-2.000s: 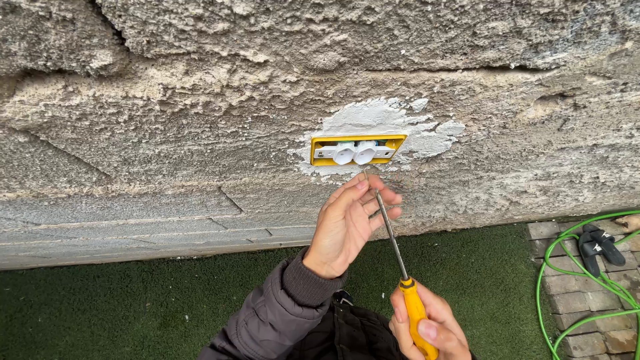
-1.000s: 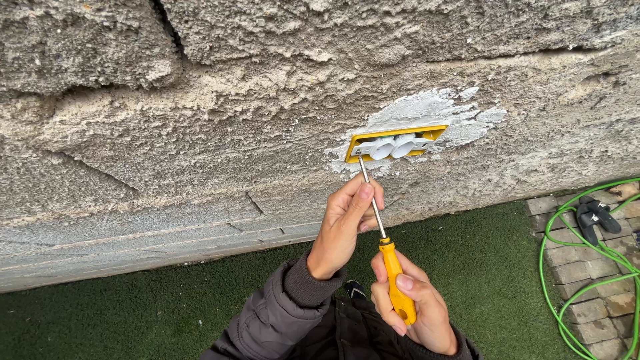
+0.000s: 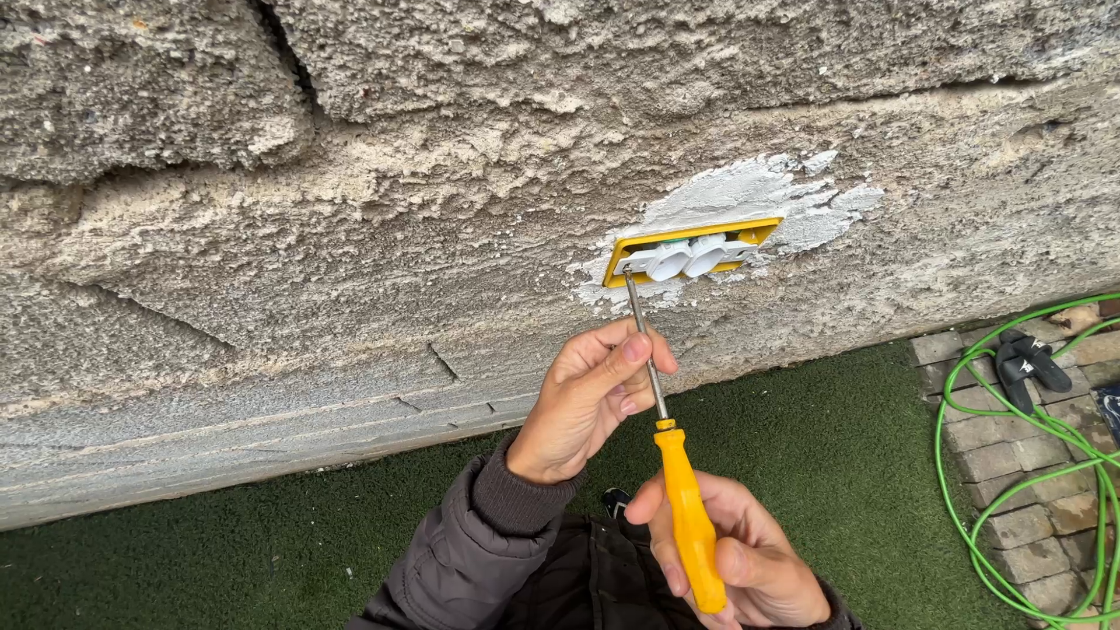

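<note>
A yellow wall box [image 3: 694, 239] is set in the rough stone wall, with white plaster [image 3: 735, 197] around it. Inside it sits a white double-socket insert [image 3: 689, 258] with two round parts, slightly tilted. A screwdriver with a yellow handle [image 3: 689, 512] has its metal shaft tip at the left end of the insert. My left hand [image 3: 591, 398] pinches the shaft between thumb and fingers, just below the box. My right hand [image 3: 731, 556] holds the handle, the thumb on one side and fingers on the other. Whether a screw sits under the tip is hard to see.
Rough stone wall [image 3: 394, 219] fills the upper view. Green artificial turf [image 3: 831, 464] lies along its foot. At the right, a green hose [image 3: 945, 472] lies in loops over paving stones [image 3: 1015, 525], beside dark slides [image 3: 1024, 363]. Part of a shoe [image 3: 615, 500] shows below my hands.
Two seconds ago the screwdriver tip was below the box near my left fingers; since one second ago it has been at the insert's left end. My right fingers have shifted on the handle.
</note>
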